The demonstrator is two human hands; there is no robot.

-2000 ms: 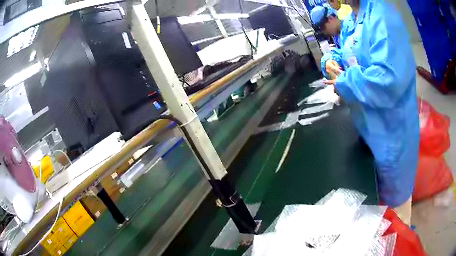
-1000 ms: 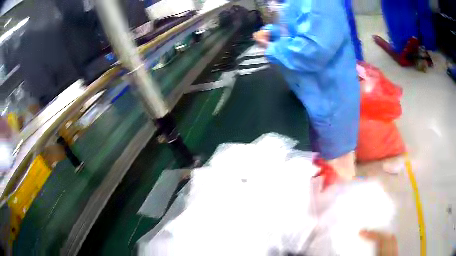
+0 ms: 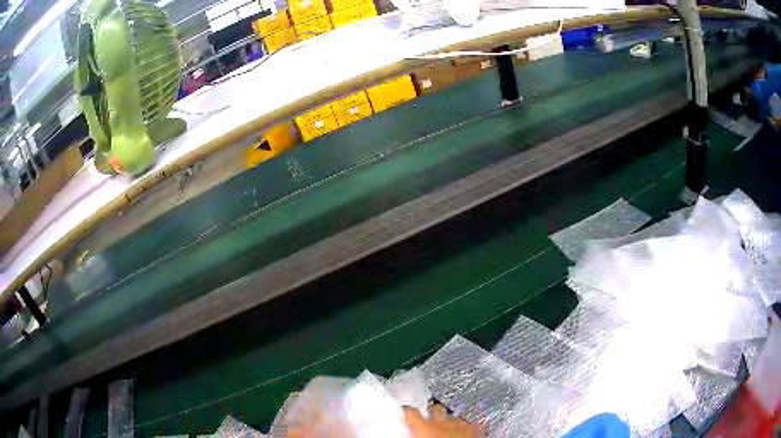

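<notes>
Clear bubble bags (image 3: 634,299) lie in a large, glaring heap at the right and along the bottom. My right hand (image 3: 444,423) shows at the bottom edge, mostly cut off, with its fingers against a whitish bubble bag (image 3: 377,412). A blue sleeve (image 3: 599,426) shows to its right. A blurred pinkish-pale shape (image 3: 318,409) lies left of the bag; I cannot tell whether it is my left hand. Several narrow dark slabs (image 3: 121,409), perhaps display modules, lie on the green conveyor belt (image 3: 342,351) at the lower left.
A white shelf (image 3: 283,81) with a wood-coloured edge runs above the belt, carrying a green fan (image 3: 124,85). Yellow bins (image 3: 351,109) sit beneath it. A black-wrapped post (image 3: 695,145) stands behind the heap. Red plastic (image 3: 749,411) is at the lower right; part of a person in blue (image 3: 765,90) shows far right.
The view has swung left, bringing in the fan and dark slabs and pushing the standing person to the right edge. A hand blurred at the lower right before is now at bottom centre.
</notes>
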